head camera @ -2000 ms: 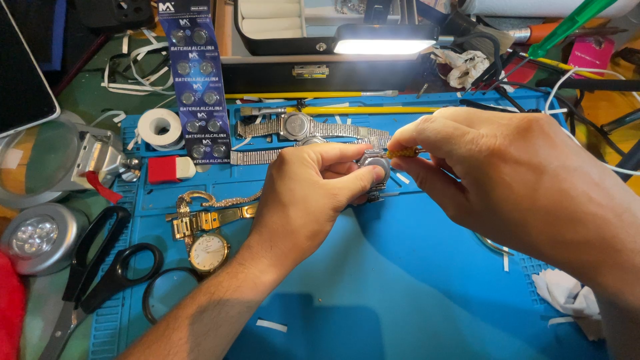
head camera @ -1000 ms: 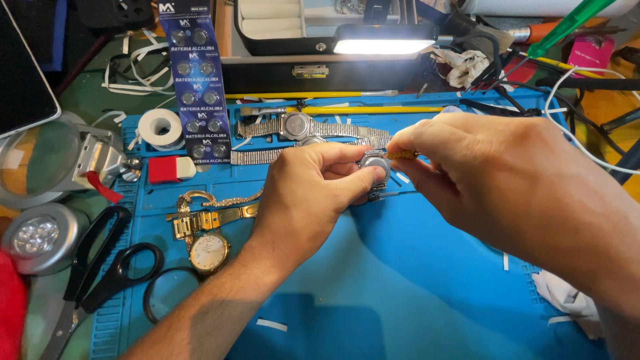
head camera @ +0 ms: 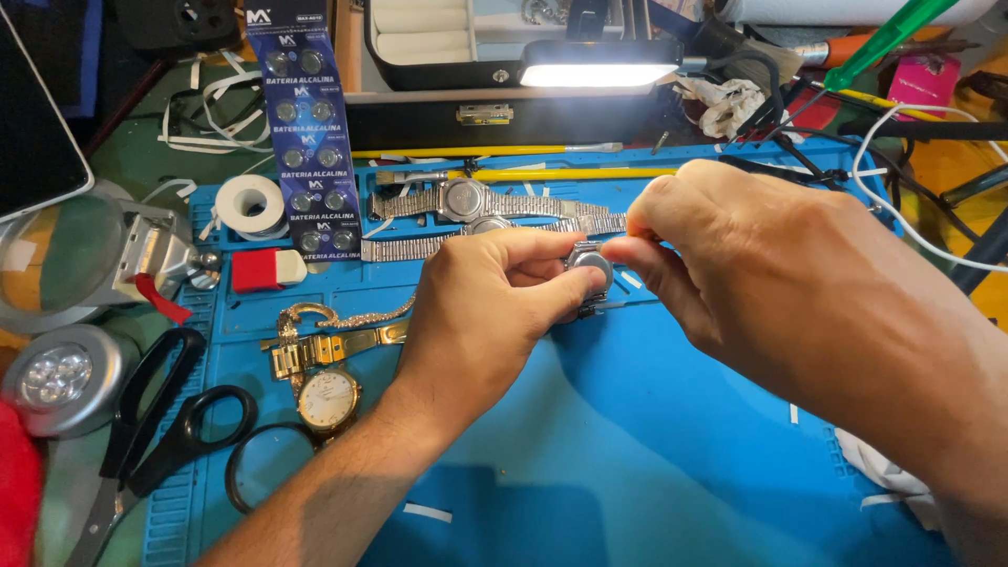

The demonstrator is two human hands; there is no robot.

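My left hand holds a small silver watch between thumb and fingers, its round metal back showing. My right hand is closed at the watch's upper right edge; anything inside its fingers is hidden now. Behind the hands lie silver watches with metal bracelets on the blue work mat. Left of my left wrist rest a gold watch with a pale dial and a gold bracelet.
Black-handled scissors, a round lamp, a magnifier and a red-sleeved eraser lie left. A button-cell blister card, white spool, brushes and a lit lamp stand behind. White cloth lies right.
The fingers of my right hand have shifted slightly at the watch; a yellowish piece seen between them earlier no longer shows. My left hand keeps its hold in about the same place.
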